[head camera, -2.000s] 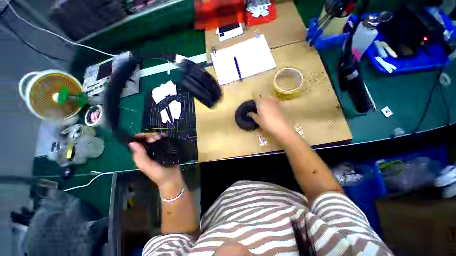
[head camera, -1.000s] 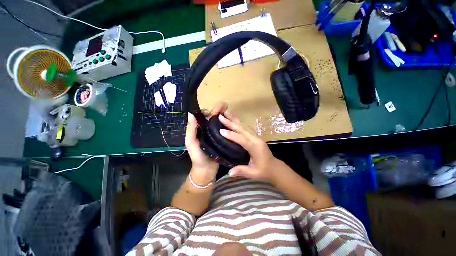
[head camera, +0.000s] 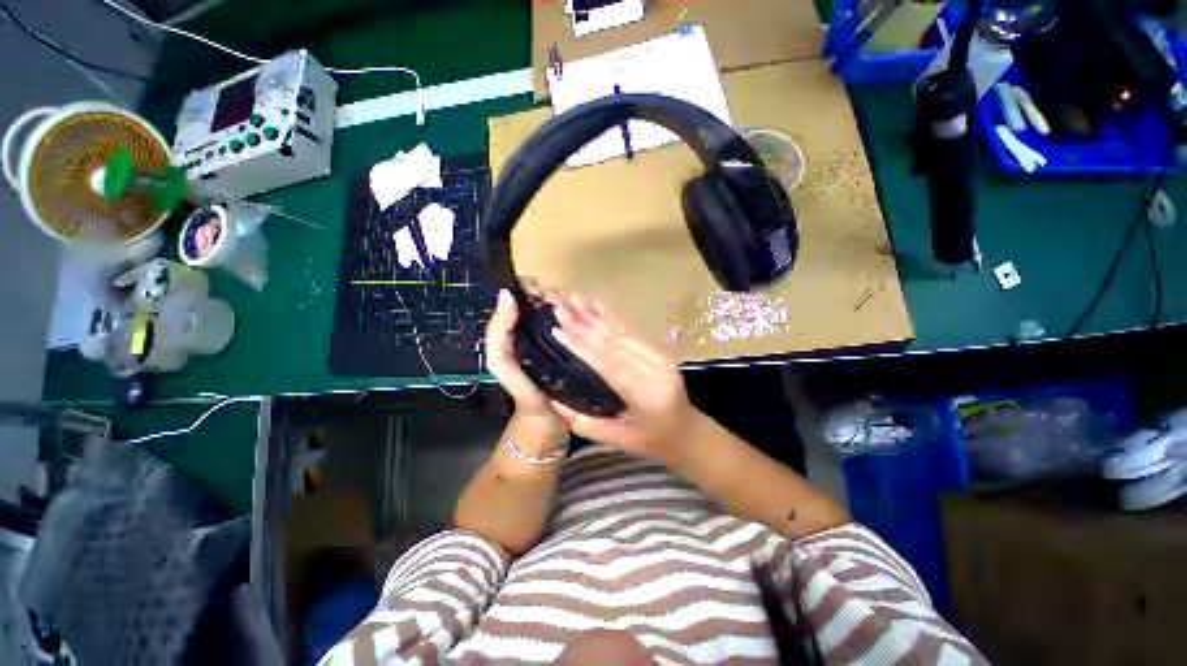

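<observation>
Black over-ear headphones (head camera: 618, 111) are held above the tan cardboard sheet (head camera: 833, 299), with the headband arching away from me. My left hand (head camera: 517, 377) grips the near earcup from its left side. My right hand (head camera: 634, 384) lies against the same earcup from the right, fingers over its cushion side. The far earcup (head camera: 742, 228) hangs free at the right over the cardboard. Much of the near earcup is hidden by my fingers.
A black cutting mat (head camera: 391, 312) with white scraps lies left. Behind are a white notebook (head camera: 677, 78) and a tape roll (head camera: 785, 154), partly hidden. A black corded tool (head camera: 950, 169) stands right, beside a blue tray (head camera: 1067, 156). A white control box (head camera: 260, 124) and fan (head camera: 85, 176) are far left.
The loose black cushion is gone from the cardboard, and my right hand has come from there to the near earcup. The headphones have moved right, from the mat side to in front of me.
</observation>
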